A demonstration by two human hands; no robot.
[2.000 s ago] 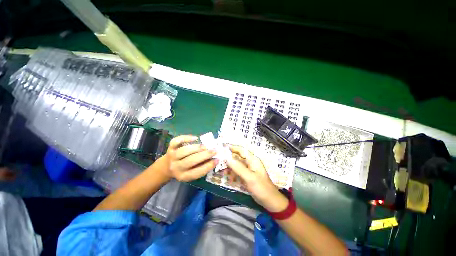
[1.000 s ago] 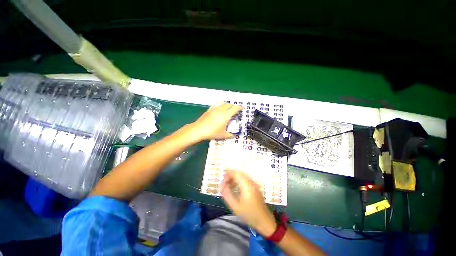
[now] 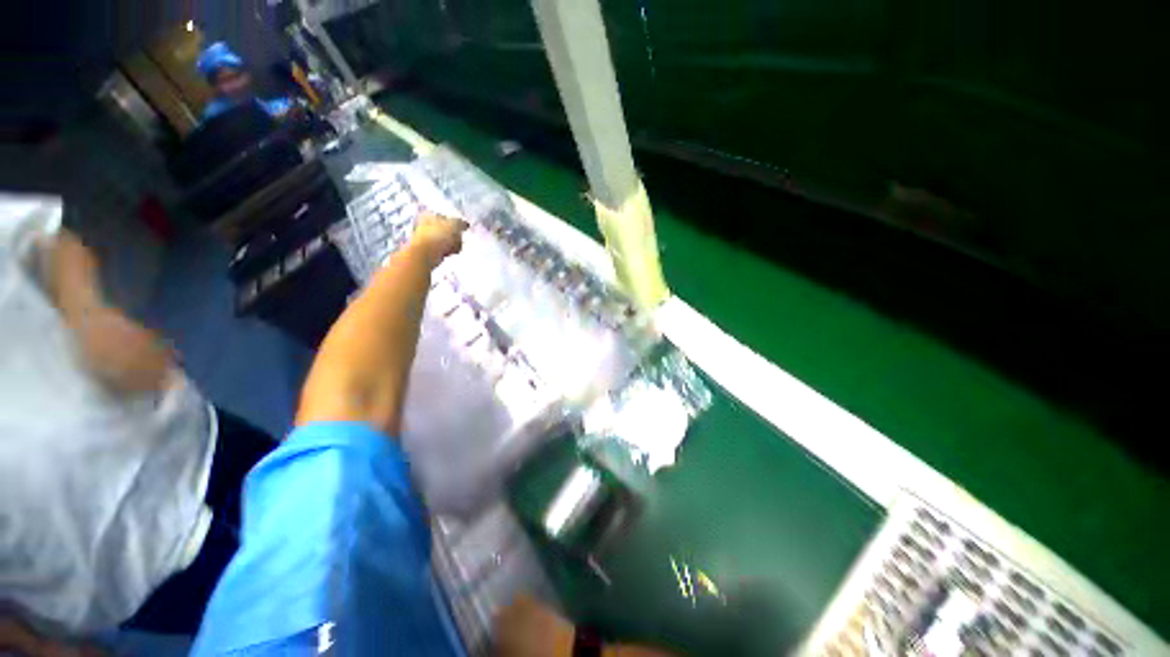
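Observation:
Stacked clear blister trays (image 3: 449, 398) lie at the left, with rows of small parts in their pockets. My left hand (image 3: 439, 238) is at the upper end of the top tray, my arm stretched over the stack; its fingers are too blurred to tell whether they grip it. My right hand (image 3: 533, 629) is low at the bottom edge, blurred and partly cut off, near the tray's near side; its fingers are hidden. The component sheet (image 3: 885, 578) with rows of small round parts is at the lower right, cut off by the edge.
A solder spool (image 3: 571, 501) stands beside the trays, with crumpled white tissue (image 3: 648, 424) behind it. Thin yellow slivers (image 3: 693, 580) lie on the green mat. A taped post (image 3: 626, 244) rises at the white rail. A person (image 3: 103, 436) is at the left, another farther back.
The view has swung left. My left hand has moved from the component sheet to the blister trays. My right hand has left the sheet and is now at the bottom edge.

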